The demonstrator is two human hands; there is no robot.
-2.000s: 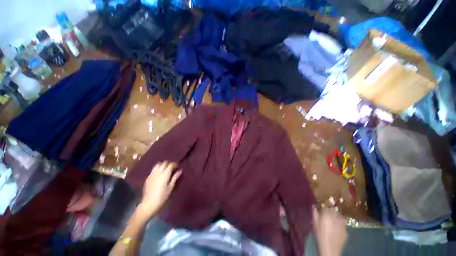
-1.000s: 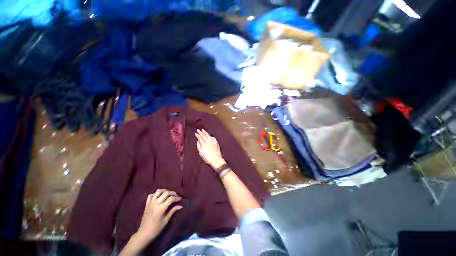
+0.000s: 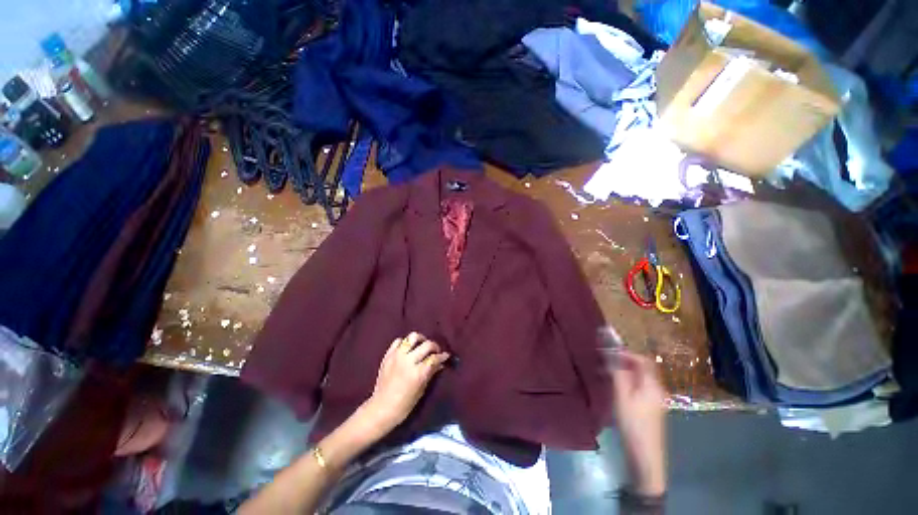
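A maroon jacket lies front up on the worn brown table, its collar away from me and reddish patterned lining showing at the neck. Its lower edge reaches over the table's front edge. My left hand is on the jacket front, its fingertips at the button near the middle; the fingers look bent around or beside the button. My right hand is blurred, at the outer edge of the right-hand sleeve; whether it grips the sleeve is unclear.
Red-and-yellow-handled snips lie right of the jacket. A folded trouser stack is at the right, a cardboard box behind it. Navy and maroon folded garments lie at the left. Black hangers and a dark garment pile are behind.
My right hand has moved off the jacket's chest to the outer edge of the sleeve. My left hand stays near the button. The view has swung back to the left.
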